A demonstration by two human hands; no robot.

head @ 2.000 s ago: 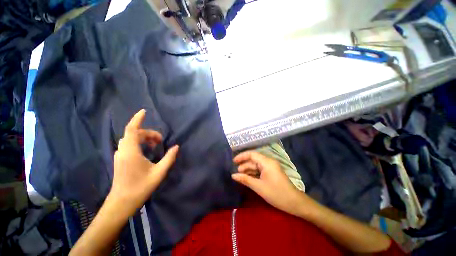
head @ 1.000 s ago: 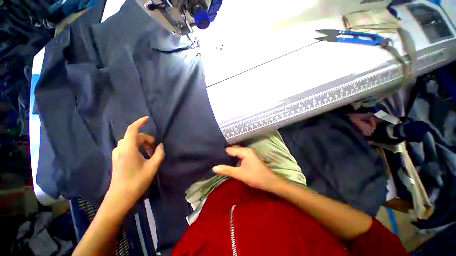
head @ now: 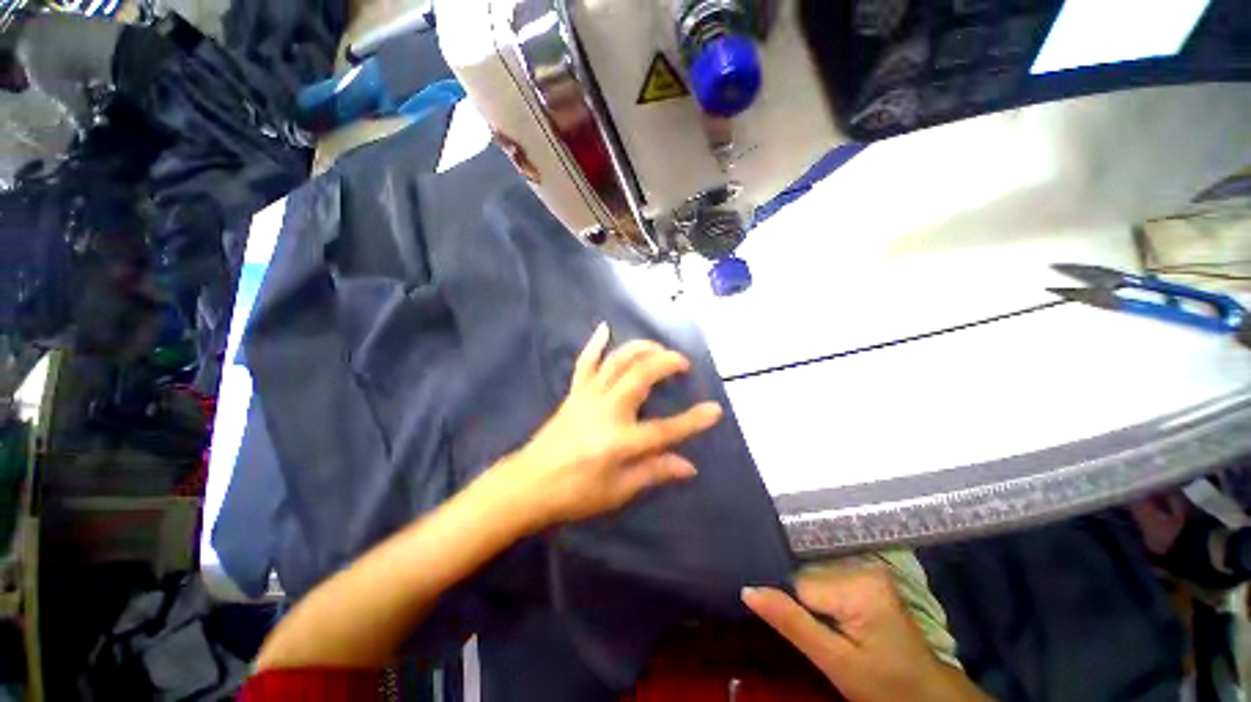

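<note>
A large dark navy-grey cloth panel (head: 412,329) lies on the white table, its right edge running from the needle area down to the table's front edge. My left hand (head: 624,425) lies on the panel below the needle, fingers spread. My right hand (head: 858,624) is at the panel's lower right edge, thumb on top of the cloth and fingers behind the edge, pinching it. The white sewing machine head (head: 617,124) stands over the panel's upper right edge. The needle area is in bright glare, so the foot is hard to make out.
Blue-handled thread snips (head: 1159,296) lie at the right, with a thin dark line running to them. A ruler strip (head: 960,514) follows the table's front edge. A beige packet (head: 1194,244) lies behind the snips. Dark clothing (head: 220,151) is heaped at the left.
The view has shifted, showing more of the machine head. My left hand has moved right and up toward the needle and flattened on the cloth. My right hand now holds the panel's lower edge.
</note>
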